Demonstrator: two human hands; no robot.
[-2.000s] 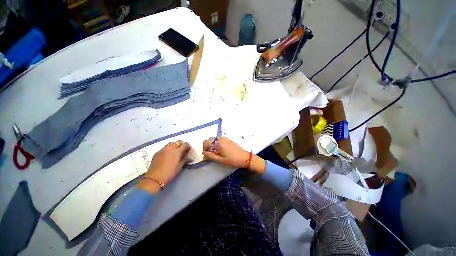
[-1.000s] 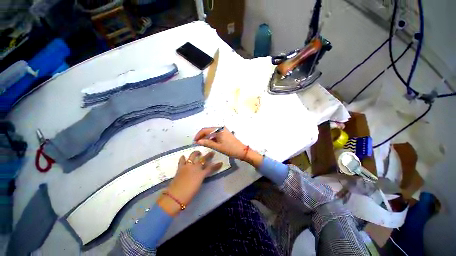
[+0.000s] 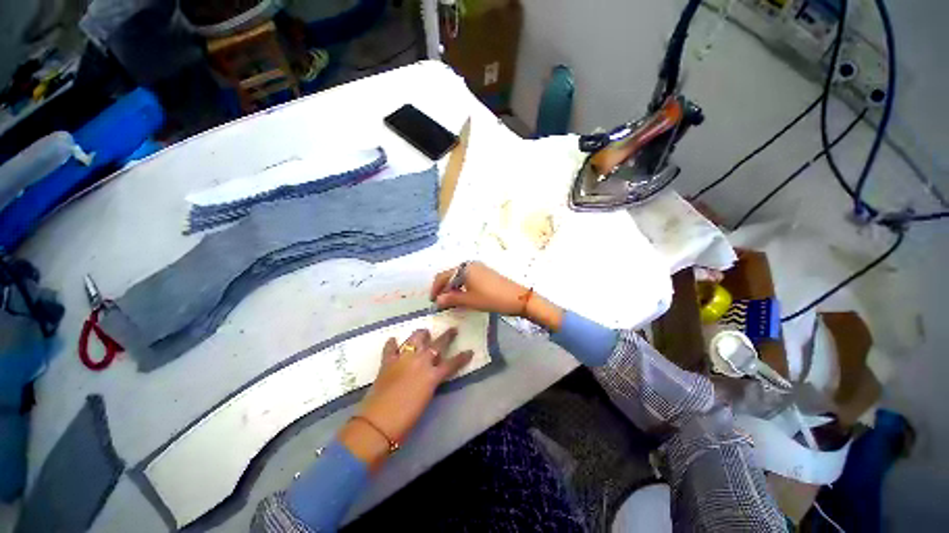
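Observation:
A curved white paper pattern point(image 3: 250, 419) with faint handwritten marks lies flat on a grey-blue cut piece point(image 3: 161, 504), whose dark border shows around it. My left hand point(image 3: 416, 375) lies spread on the pattern towards its right end, pressing with the fingers and holding nothing. My right hand point(image 3: 481, 289) grips a thin light pen point(image 3: 460, 275) at the pattern's upper edge near the right end. The pen's tip is too small to see clearly.
Beyond lie a stack of cut pieces point(image 3: 281, 234), a strip pile point(image 3: 281, 187), a phone point(image 3: 420, 131) and a cardboard piece point(image 3: 455, 172). Red-handled scissors point(image 3: 99, 335) lie left, a steam iron point(image 3: 633, 167) on the right. Another cut piece point(image 3: 75, 468) lies at lower left.
My left hand has moved from gripping near the pattern's lower edge to lying spread on it. My right hand has gone from the right end to the upper edge. The camera view has shifted.

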